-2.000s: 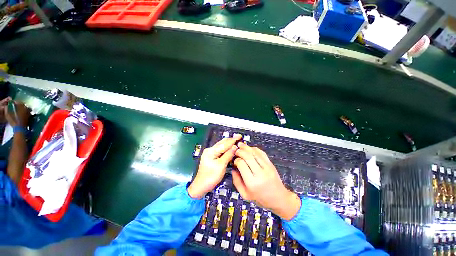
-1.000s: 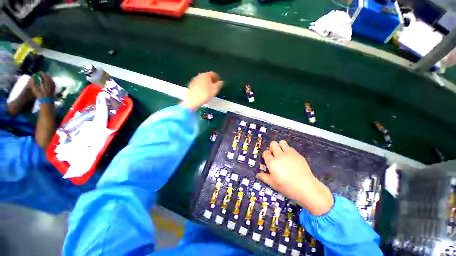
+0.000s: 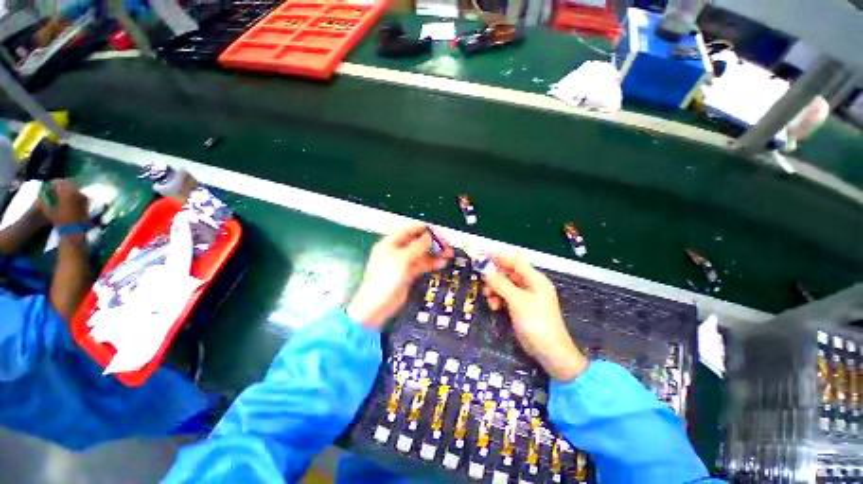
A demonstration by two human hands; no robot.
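My left hand (image 3: 393, 274) pinches a small dark camera module (image 3: 436, 243) above the top left part of the black blister tray (image 3: 615, 331). My right hand (image 3: 530, 307) is just to its right, with thumb and fingertips closed on a small white-ended piece (image 3: 484, 266); its exact shape is too small to tell. Below the hands, three gold modules (image 3: 451, 300) stand side by side in the upper tray row. A longer row of gold modules (image 3: 463, 416) fills pockets in the lower part. My right sleeve and hand hide part of the tray.
A red bin (image 3: 232, 248) with white and silvery scrap stands at left, beside another person's arm (image 3: 71, 255). Several loose modules (image 3: 574, 238) lie on the green conveyor (image 3: 378, 156). Stacked clear trays (image 3: 771, 397) stand at right. An orange-red divided tray (image 3: 293, 40) and blue device (image 3: 662, 61) are across the belt.
My left hand has come back from the belt's edge to the tray, now holding a module. My right hand has moved up and left toward it. The view has shifted.
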